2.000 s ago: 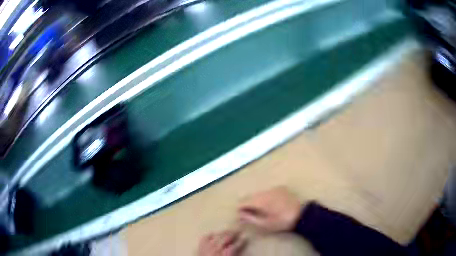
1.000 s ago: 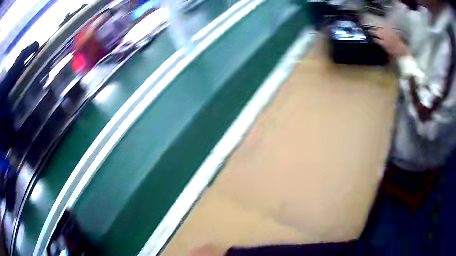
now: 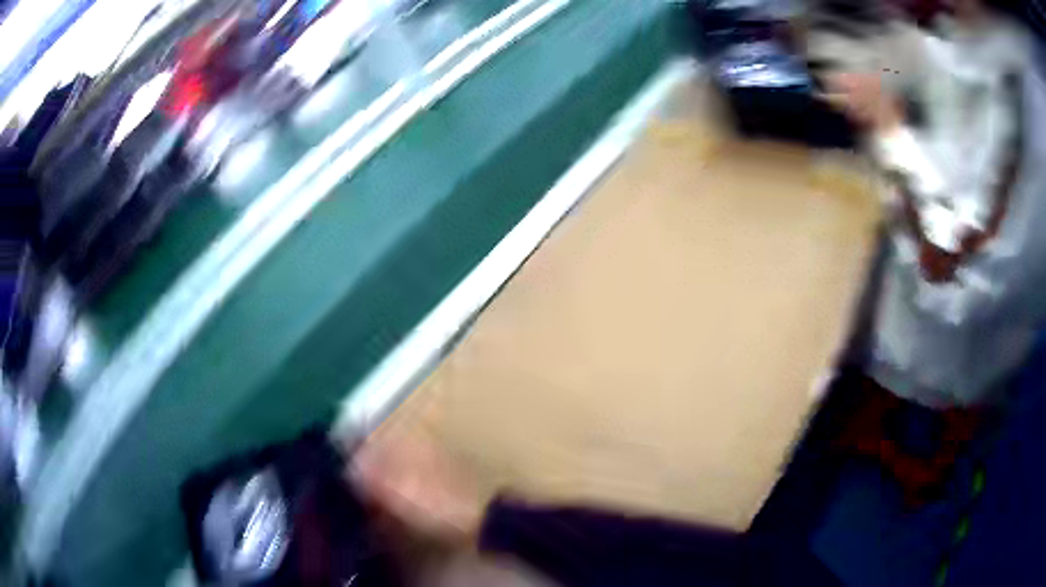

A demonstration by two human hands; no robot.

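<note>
An open black speaker unit (image 3: 315,505) with a bright silver part, likely its driver, is at the bottom left, over the green conveyor and its white edge rail. My right hand (image 3: 415,476), bare with a dark sleeve, is at the unit's right edge and appears to grip it. Motion blur hides the fingers. My left hand cannot be made out. The unit's lower part is cut off by the picture's edge.
The green conveyor (image 3: 379,269) runs diagonally from bottom left to top. The tan cardboard-covered bench (image 3: 665,333) lies right of it. At the top right, a co-worker's hand (image 3: 866,101) is at another black unit (image 3: 786,109). A red stool (image 3: 906,441) is below the co-worker.
The view has swung toward the co-worker's end of the bench. My right hand, low at the bottom edge a second ago, is now higher and at a black unit that has come into view.
</note>
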